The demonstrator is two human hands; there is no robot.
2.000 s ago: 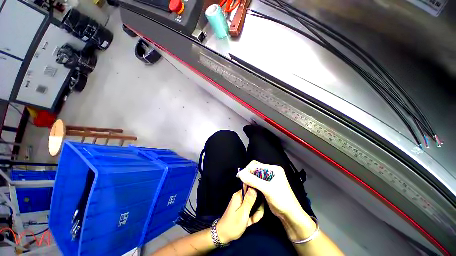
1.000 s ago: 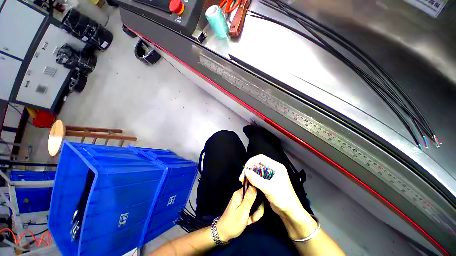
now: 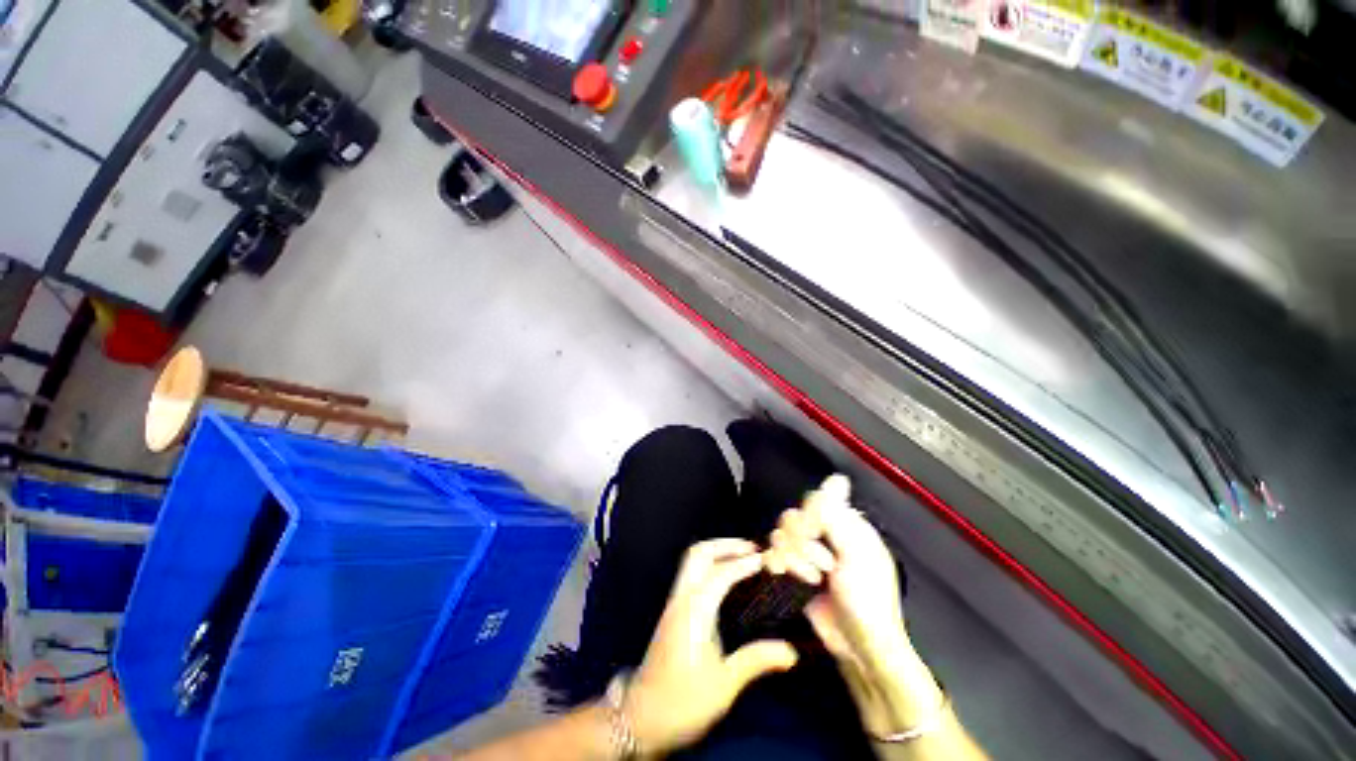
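Note:
A dark cable bundle (image 3: 766,601) lies between my hands over my lap, with faint specks on its near face. My left hand (image 3: 687,648) curves around it from the left, thumb below and fingers above. My right hand (image 3: 851,577) is beside it on the right, fingers curled and touching my left fingertips; blur hides whether they grip anything. Black cable ends (image 3: 559,678) stick out left of my lap. Several loose black cables (image 3: 1074,295) with stripped coloured ends lie on the metal tray (image 3: 967,351).
Blue crates (image 3: 351,520) stand at the left, one with dark bundles inside. A round wooden stool (image 3: 177,399) is behind them. A teal roll (image 3: 696,143), orange-red handles (image 3: 738,92) and a red-brown tool (image 3: 754,140) lie beside the control panel's red button (image 3: 595,86). The machine's red edge runs diagonally.
The view has shifted, showing more of the screen and warning labels. My left hand has spread wider, and my right fingers have changed position. The coloured tips seen in my right fist are no longer visible.

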